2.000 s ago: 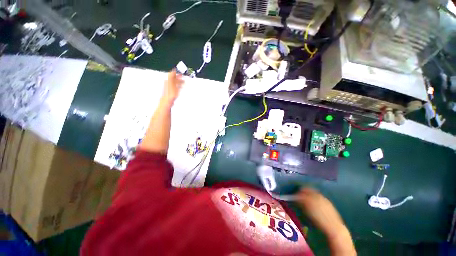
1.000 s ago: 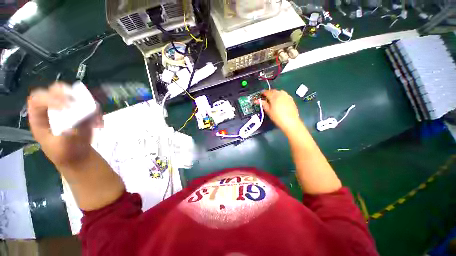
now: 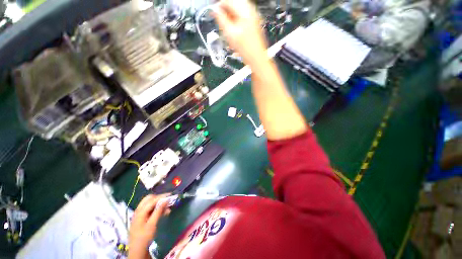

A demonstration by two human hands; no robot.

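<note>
My left hand (image 3: 147, 220) is at the front left of the black fixture (image 3: 202, 163), with its fingers closed on a small circuit board (image 3: 172, 200). A white cable (image 3: 206, 193) lies by it in front of the fixture. My right hand (image 3: 238, 20), blurred, reaches to the far side and holds the cord of a white cable bundle (image 3: 216, 49). The fixture carries a white socket block (image 3: 159, 167), a green test board (image 3: 193, 140) and a red light (image 3: 176, 181). No board is visible in the socket block.
Beige instruments (image 3: 167, 88) stand behind the fixture. A white square piece (image 3: 232, 112) and a spare cabled unit (image 3: 259, 131) lie beyond it, the unit partly behind my right forearm. White paper (image 3: 66, 230) is lower left. Stacked white trays (image 3: 329, 50) and a person (image 3: 395, 28) are upper right.
The view has swung right. My right hand has left the green test board and reached to the far side. My left hand has come from the left paper area to the fixture's front.
</note>
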